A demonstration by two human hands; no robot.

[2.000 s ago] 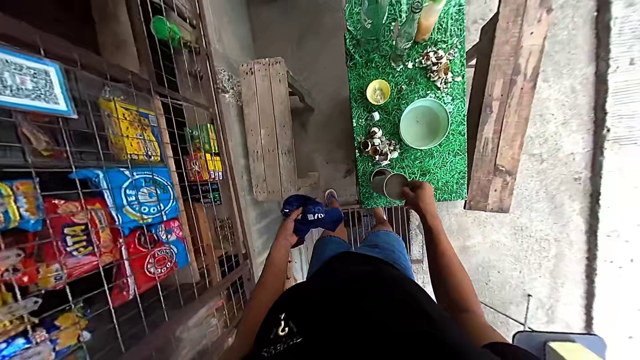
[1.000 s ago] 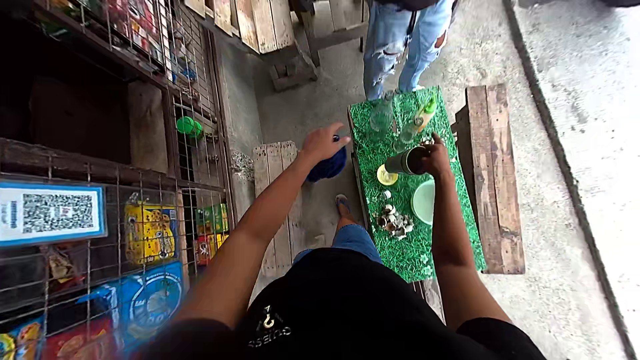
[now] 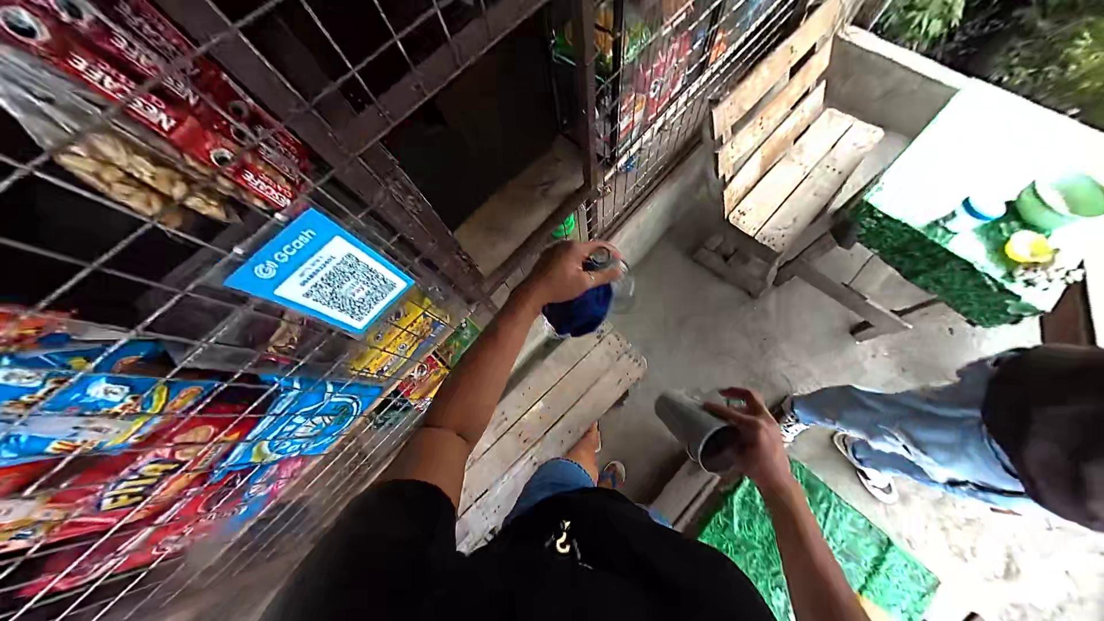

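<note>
My left hand (image 3: 571,274) is closed around the neck of a clear glass bottle (image 3: 623,289), with a dark blue cloth (image 3: 580,312) hanging beneath the palm. Both are over the end of a wooden slat bench (image 3: 552,405), near the wire grille. A grey metal tumbler (image 3: 687,421) lies tilted in my right hand (image 3: 749,431), its dark opening toward my body. The tumbler is above the floor beside a table covered in green artificial turf (image 3: 819,535). What is inside the tumbler cannot be told.
Snack packs hang behind the wire grille (image 3: 379,164) at left. A slatted seat (image 3: 793,181) stands ahead. At right, another turf-topped table (image 3: 940,259) holds a green bucket (image 3: 1056,203) and a yellow bowl (image 3: 1029,248). A person in jeans (image 3: 906,431) stands close to my right hand.
The view has turned strongly left. A glass bottle now shows in my left hand along with the cloth. The tumbler, over the turf table a second ago, is now beside it, still in my right hand.
</note>
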